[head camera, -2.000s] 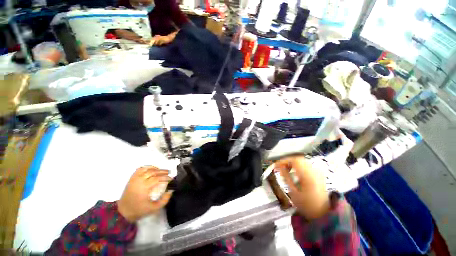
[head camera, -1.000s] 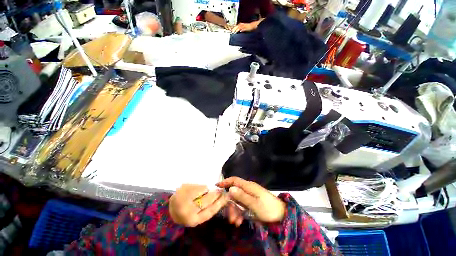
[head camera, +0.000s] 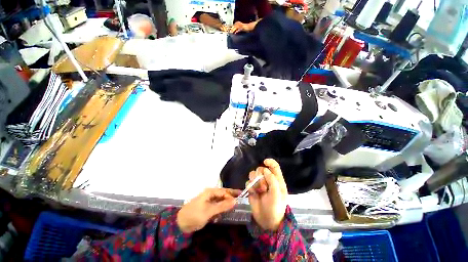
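Observation:
My left hand [head camera: 208,207] and my right hand [head camera: 269,194] are close together at the table's front edge. Both pinch a short white cord [head camera: 250,188], which runs between their fingertips. The black garment piece [head camera: 277,158] lies bunched beside the needle area of the white sewing machine [head camera: 333,120], partly hidden by my right hand. The presser foot is too small and dark to make out.
A cardboard box [head camera: 338,202] of white cords [head camera: 372,194] is at right. A black strip [head camera: 307,110] and clear bag [head camera: 323,134] lie over the machine arm. Taped brown board [head camera: 87,133] and striped stack [head camera: 43,110] are left. Blue crates [head camera: 367,245] stand below. Another person's hand [head camera: 244,26] shows behind.
The view first swung left and down. My hands came together from either side of the black piece. Since then my right hand has risen, and the white cord now shows stretched between my hands.

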